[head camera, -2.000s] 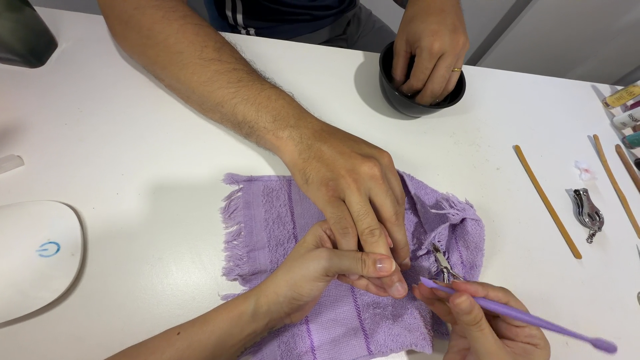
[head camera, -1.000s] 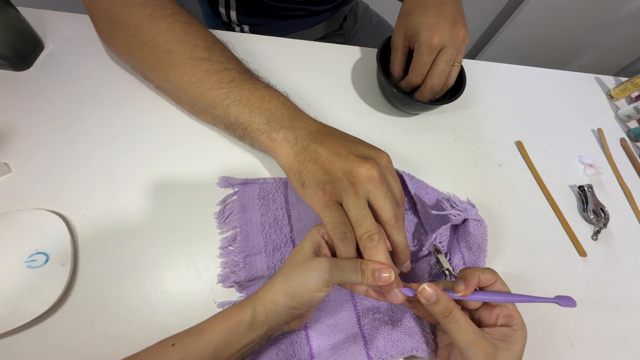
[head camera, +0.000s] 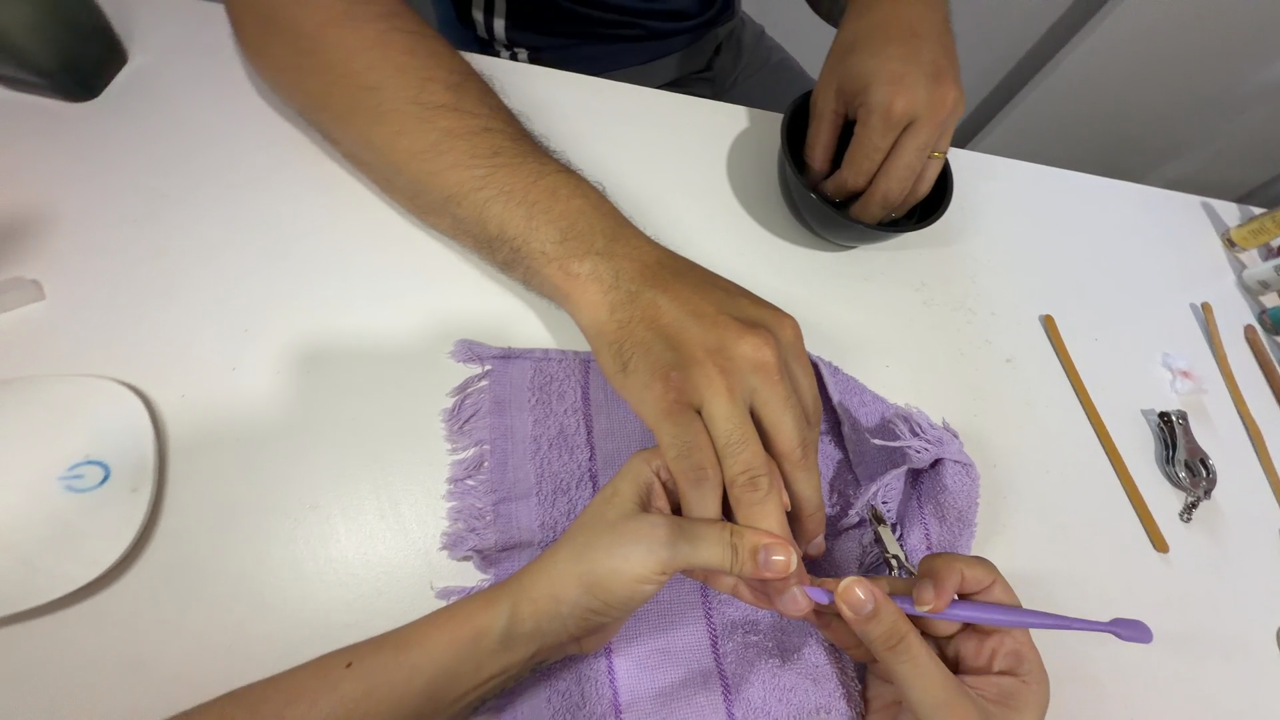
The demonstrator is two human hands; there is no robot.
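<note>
My left hand is closed around a finger of another person's hand, with my thumb on top near the fingertip. In my right hand lies a purple plastic cuticle pusher, pinched between thumb and fingers. Its left tip meets the nail of the held finger, while its spoon-shaped end points right. Beneath the hands spreads a lilac fringed towel. Metal cuticle nippers rest on its fold, partly hidden behind my right fingers.
The person's other hand dips into a black bowl. On the right lie a wooden stick, a nail clipper, a stained cotton scrap, another stick and several bottles. A white device sits at left.
Two seconds ago the purple pusher slanted down to the right; now it lies closer to level, with its tip at the nail. My left hand keeps its hold on the finger.
</note>
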